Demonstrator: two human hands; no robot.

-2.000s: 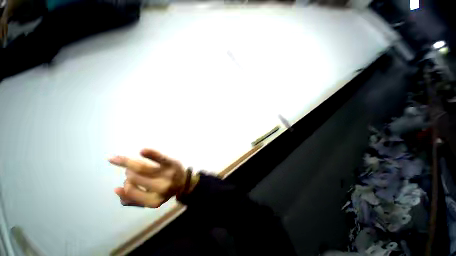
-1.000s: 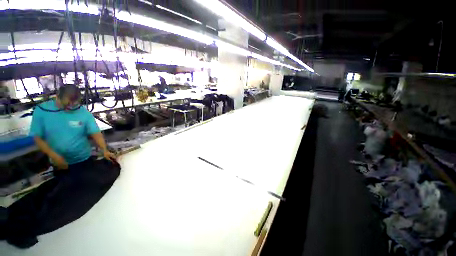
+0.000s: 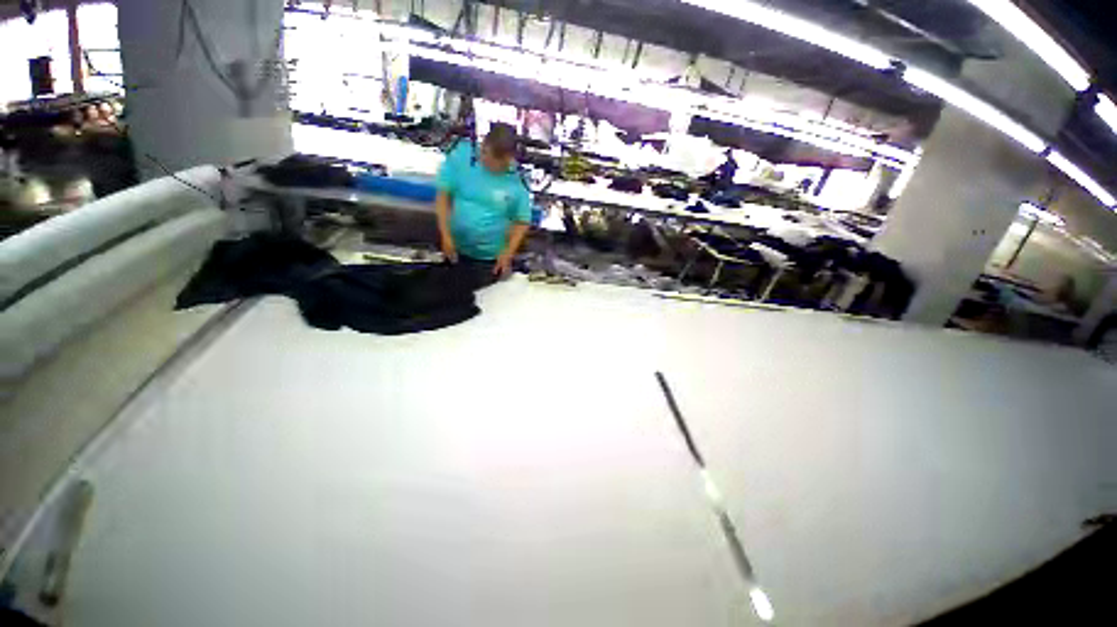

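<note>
Black fabric (image 3: 392, 294) lies bunched on the far left part of the white-covered cutting table (image 3: 490, 453). A coworker in a turquoise T-shirt stands behind it with both hands at its right end. A thin steel straightedge ruler (image 3: 682, 419) lies loose on the white surface, right of centre, with bright glare on its near part. A bar-shaped cloth weight (image 3: 66, 541) lies at the near left. Neither my left hand nor my right hand is in the picture.
A long rail (image 3: 153, 382) crosses the table's left end. Thick white rolls (image 3: 110, 263) lie beyond it at the left. The coworker (image 3: 484, 202) stands at the far edge. Tables piled with cloth and a pillar (image 3: 968, 196) stand behind.
The view has swung left and shows the rolls and rail; the floor scraps at the right have left the picture. A hand seen two seconds ago is out of view. The coworker stays at the black fabric.
</note>
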